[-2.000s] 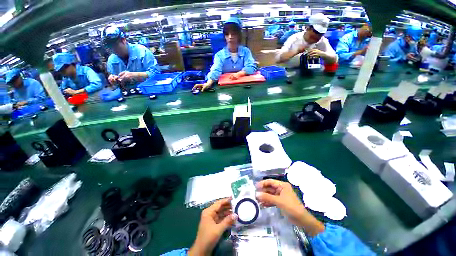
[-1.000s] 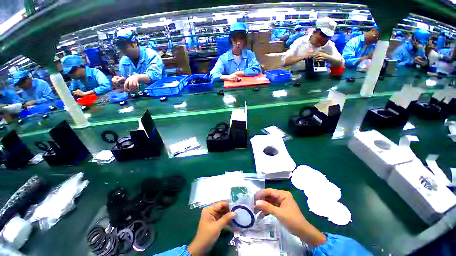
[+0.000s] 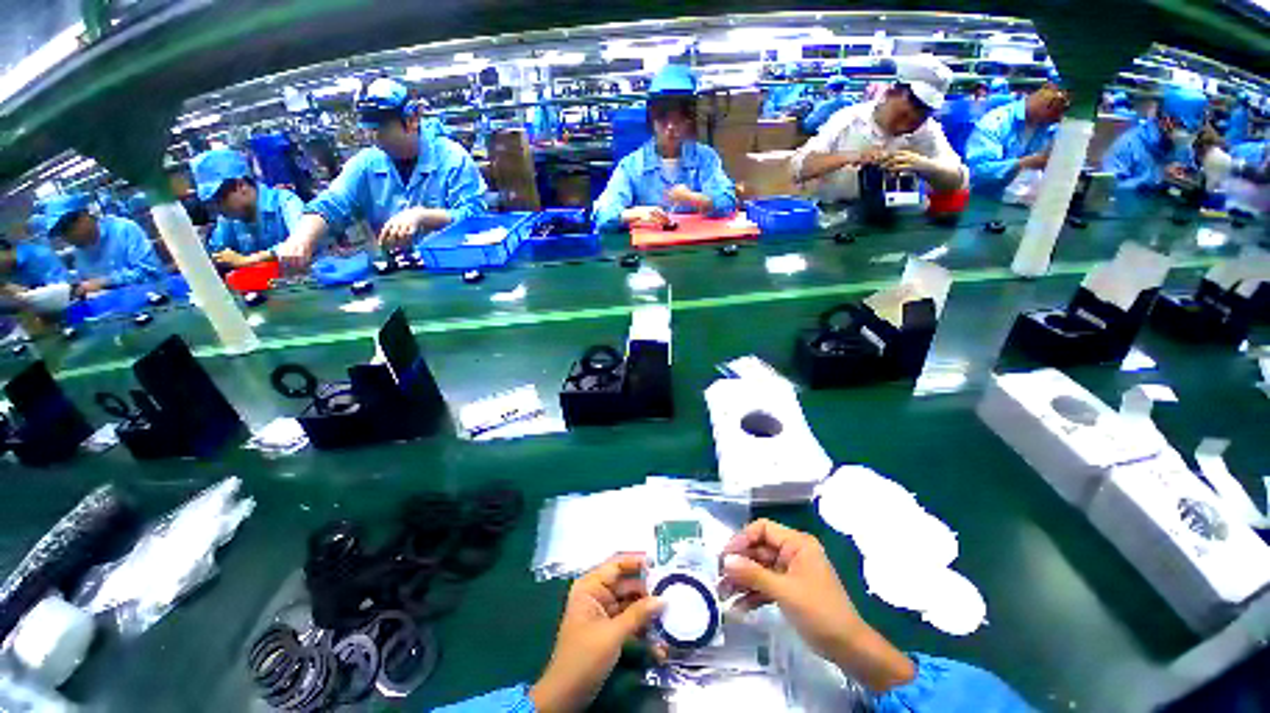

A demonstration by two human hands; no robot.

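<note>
A clear accessory bag (image 3: pixel 681 541) is held upright between my two hands; a green printed slip shows in its upper part and a dark-rimmed ring piece (image 3: pixel 687 610) with a white centre below. My left hand (image 3: pixel 602 630) pinches its left edge, thumb near the ring. My right hand (image 3: pixel 801 588) grips its right edge. Filled clear bags (image 3: pixel 724 688) lie below my hands, partly hidden. Flat whitish empty bags (image 3: pixel 592 529) lie just beyond my left hand. White round pieces (image 3: pixel 891 536) overlap right of a white stack with a round hole (image 3: pixel 763 453).
Black rings (image 3: pixel 376 585) lie heaped at left, with crumpled clear plastic (image 3: pixel 174 557) further left. Open black boxes (image 3: pixel 613 383) stand in a row beyond. Long white blocks (image 3: pixel 1184 522) lie at right. Several workers sit opposite, with blue trays (image 3: pixel 476 241) and a red mat (image 3: pixel 694 231).
The bag stays in both hands, with only small shifts of tilt and fingers. The black boxes have shifted slightly left relative to the white stack. A worker opposite at left has spread their arms.
</note>
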